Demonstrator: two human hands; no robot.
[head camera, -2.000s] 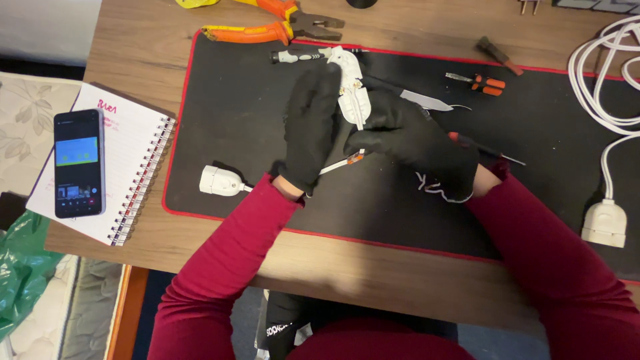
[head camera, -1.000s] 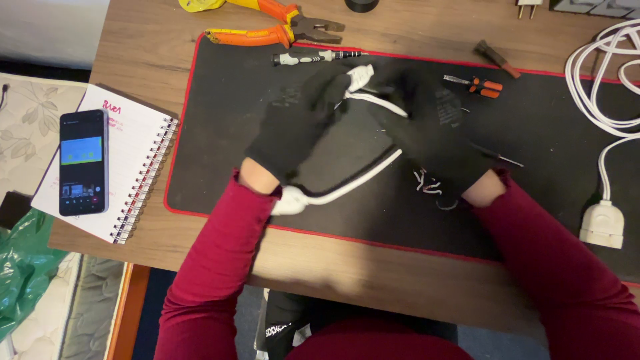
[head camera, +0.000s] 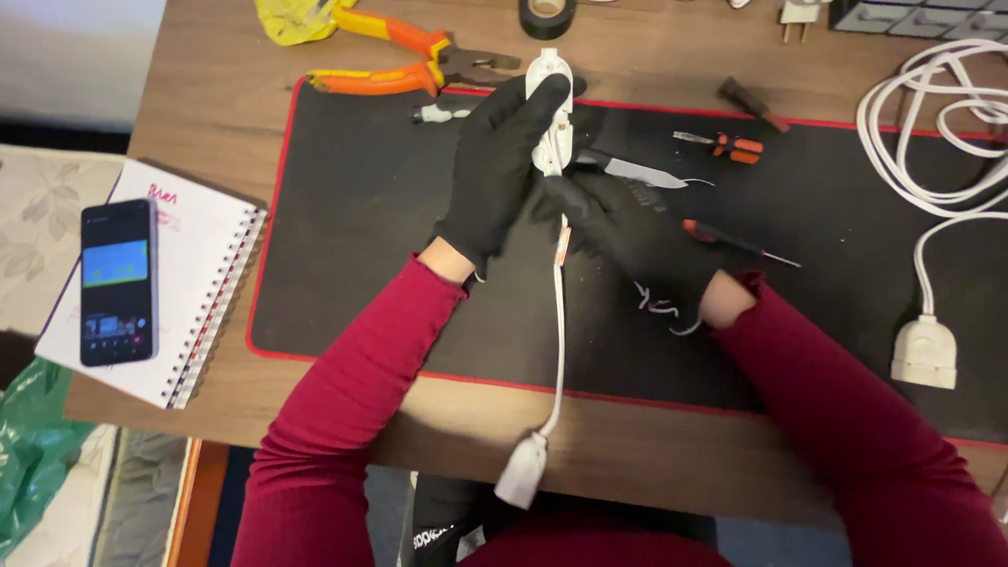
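My left hand (head camera: 500, 161), in a black glove, grips an opened white plastic switch housing (head camera: 556, 142) above the mat, thumb across its upper half. My right hand (head camera: 630, 224), also gloved, has its fingers at the housing's lower end, where a white cable enters; it pinches the cable there. Below those fingers the white cable (head camera: 560, 331) shows a stretch of exposed copper-coloured wire and runs down over the mat's edge to a white connector (head camera: 523, 471). A knife (head camera: 646, 173) lies just right of the housing, its handle partly hidden by my right hand.
On the black mat (head camera: 354, 276) lie a small orange screwdriver (head camera: 732, 148), a longer screwdriver (head camera: 740, 243) and wire scraps (head camera: 654, 303). Pliers (head camera: 472, 67) and black tape (head camera: 546, 17) sit behind. A coiled white cable (head camera: 906, 157) with a socket (head camera: 924, 353) is right; a phone (head camera: 120, 282) rests on a notebook (head camera: 189, 228) left.
The housing is now upright between my hands, its inside showing. The connector, near my left wrist before, now hangs at the table's front edge, and the cable runs straight down.
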